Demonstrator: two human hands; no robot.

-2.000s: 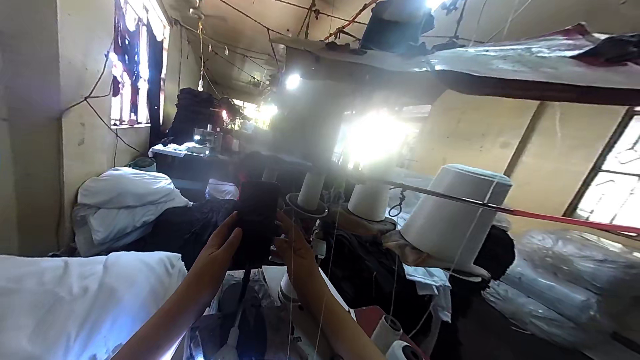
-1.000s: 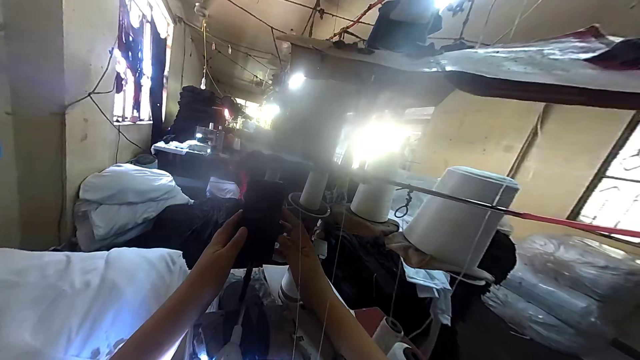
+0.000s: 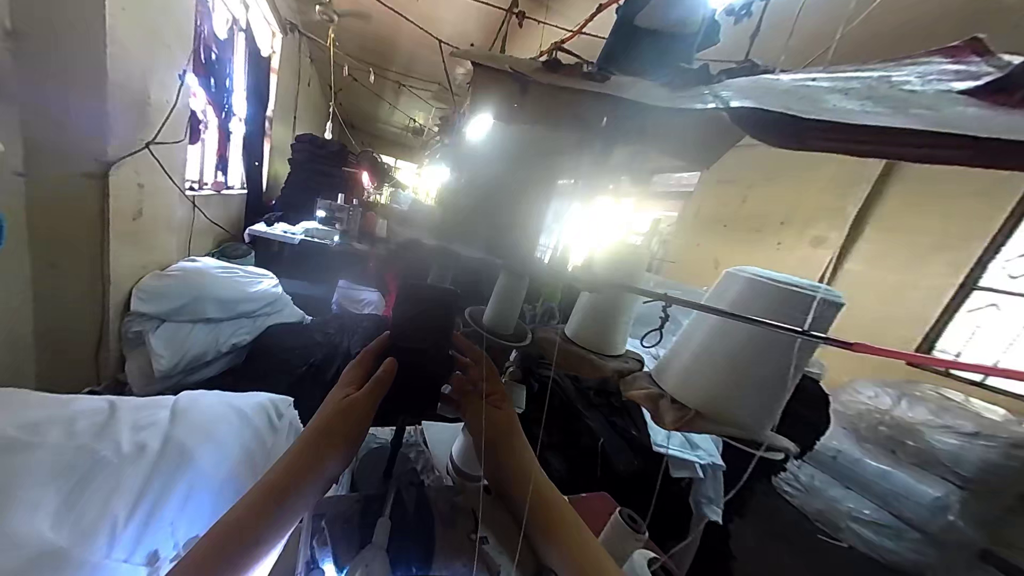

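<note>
Both hands are raised at the middle of the view around a dark, upright, phone-like object point(image 3: 424, 344). My left hand point(image 3: 364, 384) holds its left edge, thumb and fingers against it. My right hand point(image 3: 480, 384) is at its right edge, with fingers bent and partly hidden. A dark cable with a pale plug end point(image 3: 380, 544) hangs below the object. Just right of the hands stand a narrow thread cone point(image 3: 506, 302) on a round holder and a wider white cone point(image 3: 600, 322). A large white cone point(image 3: 736, 352) sits further right.
White fabric point(image 3: 136, 472) lies at the lower left, with a white bundle point(image 3: 208, 312) behind it. A metal rod point(image 3: 720, 312) crosses in front of the cones, and fine threads hang down. Small spools point(image 3: 622, 532) are at the bottom. Plastic-wrapped packs point(image 3: 904, 464) lie at the right.
</note>
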